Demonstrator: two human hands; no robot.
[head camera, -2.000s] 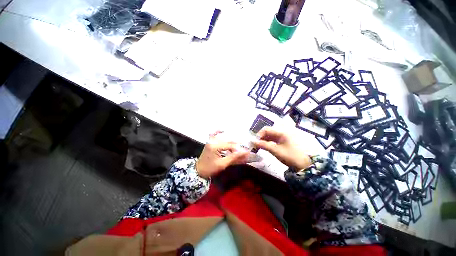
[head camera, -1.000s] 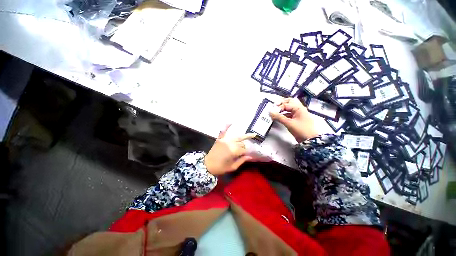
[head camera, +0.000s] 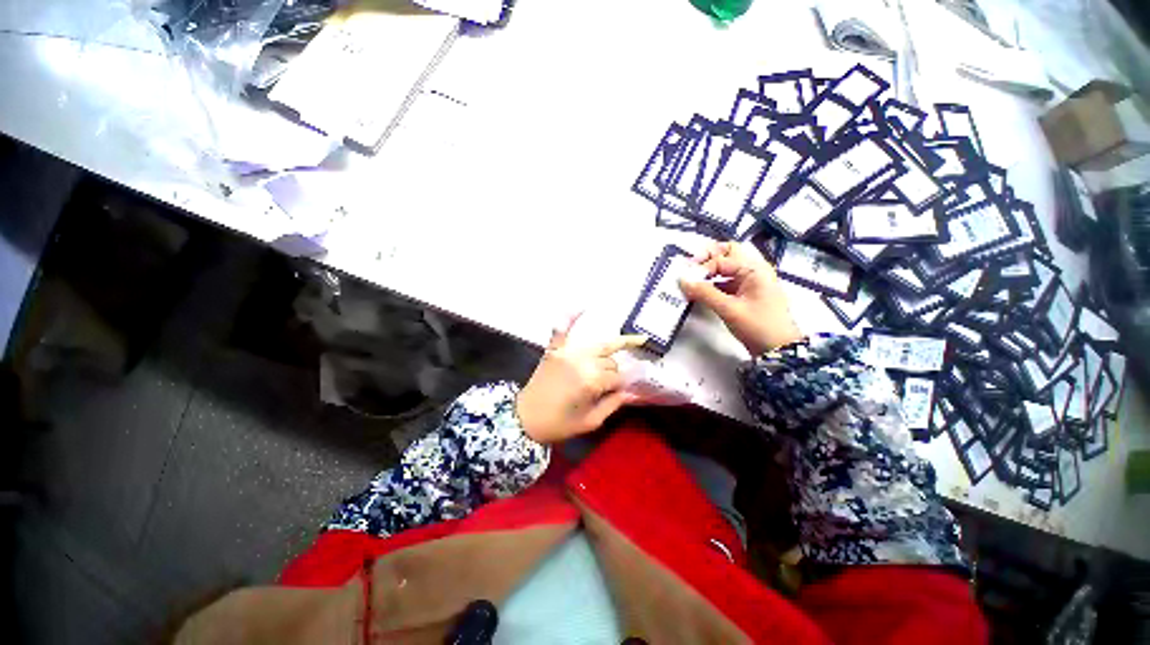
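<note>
A black tag (head camera: 642, 338) lies at the table edge before me, with a white printed label (head camera: 662, 306) on it and a dark border showing around. My right hand (head camera: 747, 300) has thumb and fingertips together on the label's upper right part, hiding that corner. My left hand (head camera: 574, 388) is at the tag's lower left, a fingertip touching its lower end. A pale, floppy label sheet (head camera: 658, 381) shows beside and below the left fingers; the grip on it is partly hidden.
A large loose heap of labelled tags (head camera: 889, 224) lies to the right. White card sheets (head camera: 366, 78) and crumpled clear plastic (head camera: 208, 63) are at upper left. A green ring (head camera: 721, 9) is cut by the top edge. An open brown box (head camera: 1095, 124) stands at far right.
Since the oldest frame the hands have moved apart, and the labelled tag now shows between them. The view has shifted, so the heap sits higher. Little differs from one second ago.
</note>
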